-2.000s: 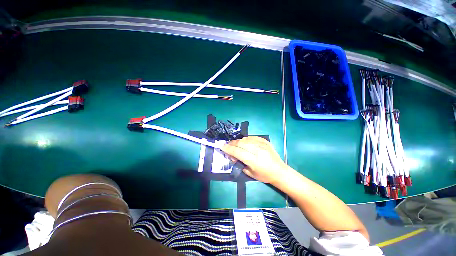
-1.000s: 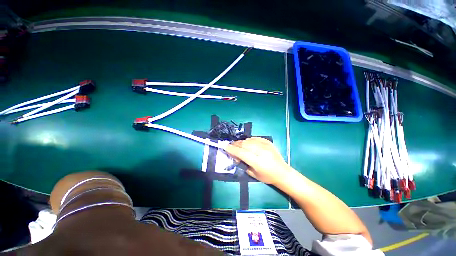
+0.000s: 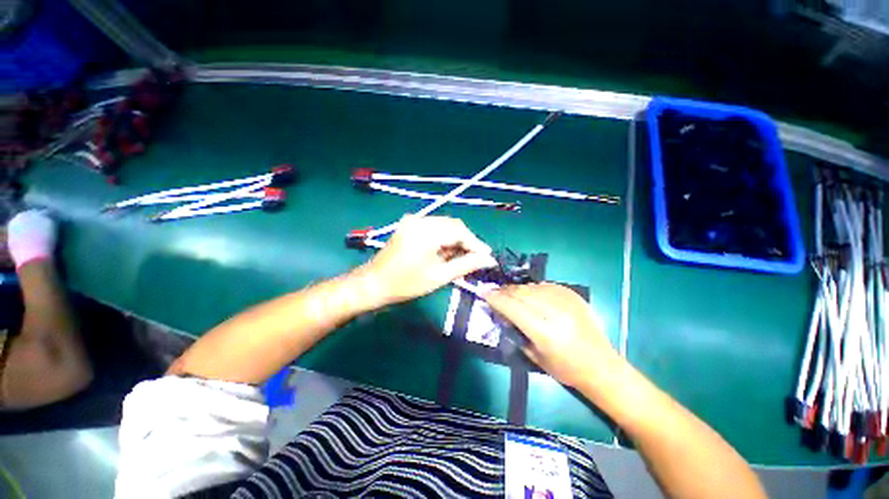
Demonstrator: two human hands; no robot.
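Note:
A white two-legged cable has a red and black connector point(image 3: 361, 238). One leg point(image 3: 502, 156) runs up to the right; the other runs under my left hand, its white end showing at my right fingertips. My right hand point(image 3: 551, 317) is closed on that leg, beside the taped white sheet point(image 3: 482, 324). My left hand point(image 3: 429, 258) has its fingers drawn together over the leg, touching the edge of the black pile point(image 3: 521, 267). What is between its fingertips is hidden.
More cables with red connectors point(image 3: 363, 177) lie behind and to the left point(image 3: 273, 198). A blue tray point(image 3: 657, 185) of black pieces stands right, with a cable bundle point(image 3: 848, 322) beyond it. A dark red harness heap point(image 3: 127, 127) and another person's white-covered hand point(image 3: 32, 237) are left.
The view has shifted left, bringing in the harness heap and the other person's arm. My left hand has come in over the cable. My right hand keeps its place by the sheet.

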